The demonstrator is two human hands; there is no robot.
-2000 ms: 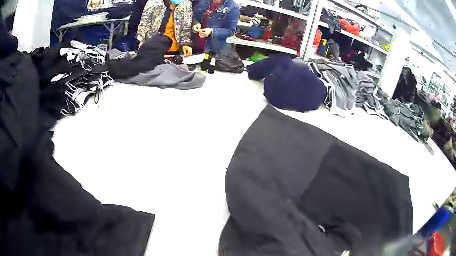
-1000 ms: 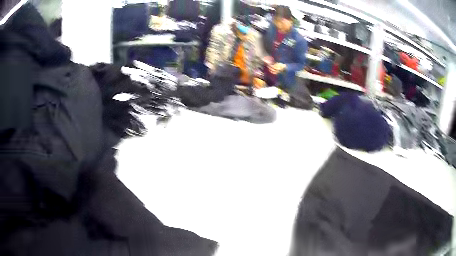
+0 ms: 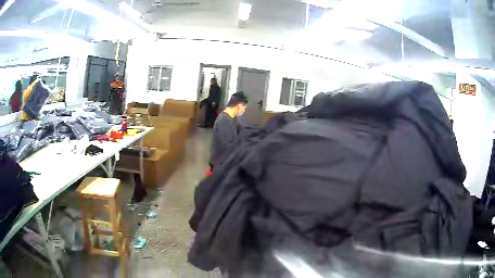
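A large, puffy heap of dark padded coats fills the right half of the view, close in front of me. Its folds and a seamed panel show, and its top stands higher than the person behind it. A blurred pale streak crosses its lower edge. Neither of my hands is in view, so I cannot tell whether they touch the heap.
A long white table at left holds plastic-wrapped garments and small red items. A wooden stool stands beside it. Brown cartons stand behind. A person in dark grey is beyond the heap. Scraps lie on the floor.
The view has swung far to the left. The spread dark garment, navy bundle and two people at the shelves have left the picture. The coat heap has moved from the left side to the right.
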